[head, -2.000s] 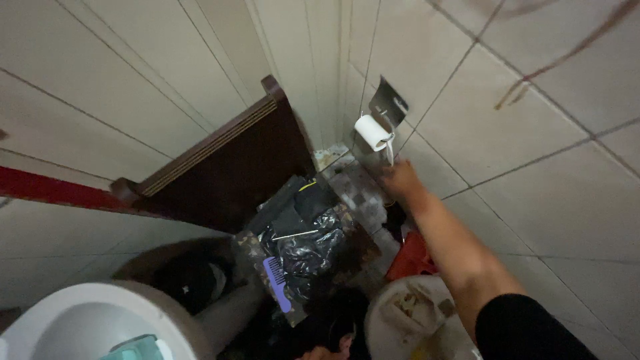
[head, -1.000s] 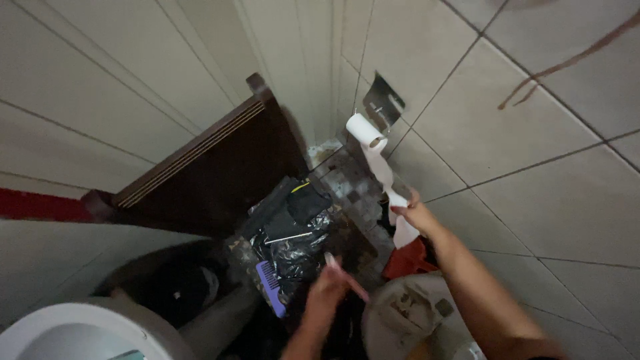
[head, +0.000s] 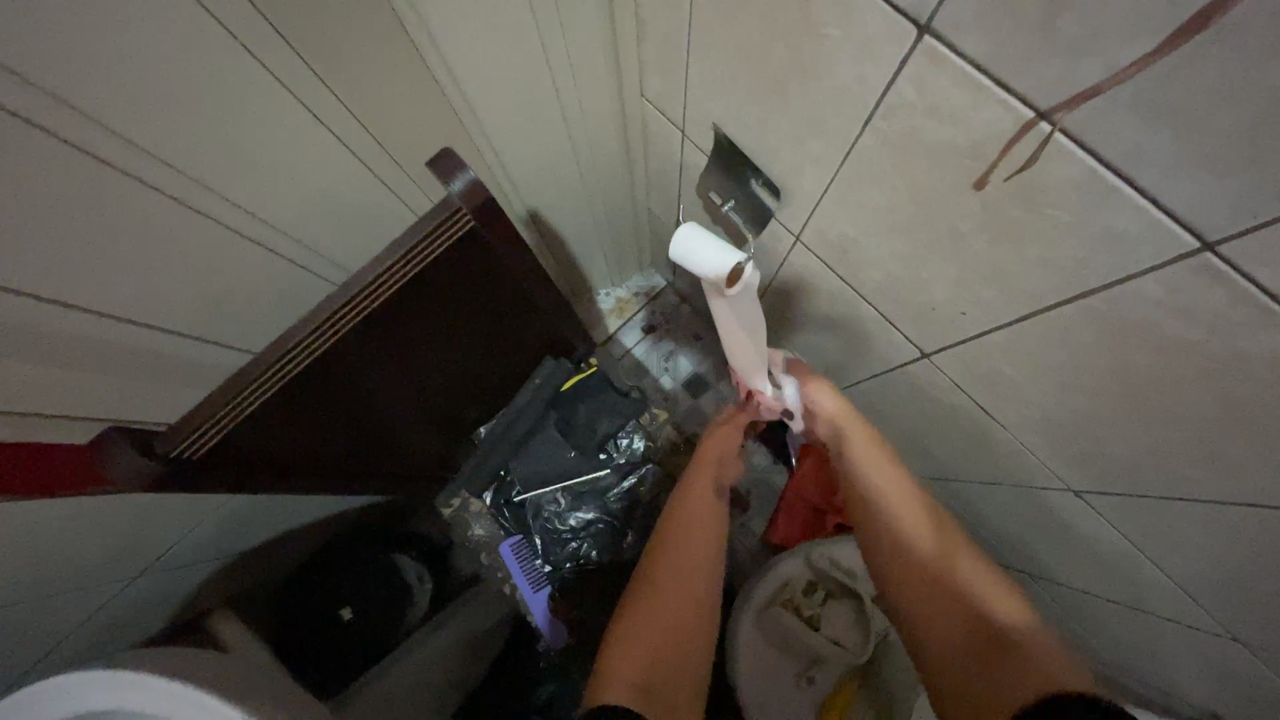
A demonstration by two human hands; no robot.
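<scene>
A white toilet paper roll (head: 706,251) hangs on a metal wall holder (head: 738,185). From it a strip of toilet paper (head: 740,330) runs down to both hands. My left hand (head: 738,415) grips the lower part of the strip, with pinkish material at its fingertips. Close beside it on the right, my right hand (head: 800,385) holds bunched paper from the same strip. The fingers partly hide what they grip, so I cannot tell whether the pinkish material is paper or something else.
A dark wooden panel (head: 370,370) leans at the left. Black plastic bags (head: 590,510) and a purple comb (head: 533,590) lie below it. A whitish bin (head: 765,620) with litter and a red item (head: 808,500) stand under my right forearm. Tiled wall rises at the right.
My left hand has moved up from beside the bin, where it held a pinkish strip, to the hanging paper. My right hand has stayed at the paper, which hangs longer than two seconds ago.
</scene>
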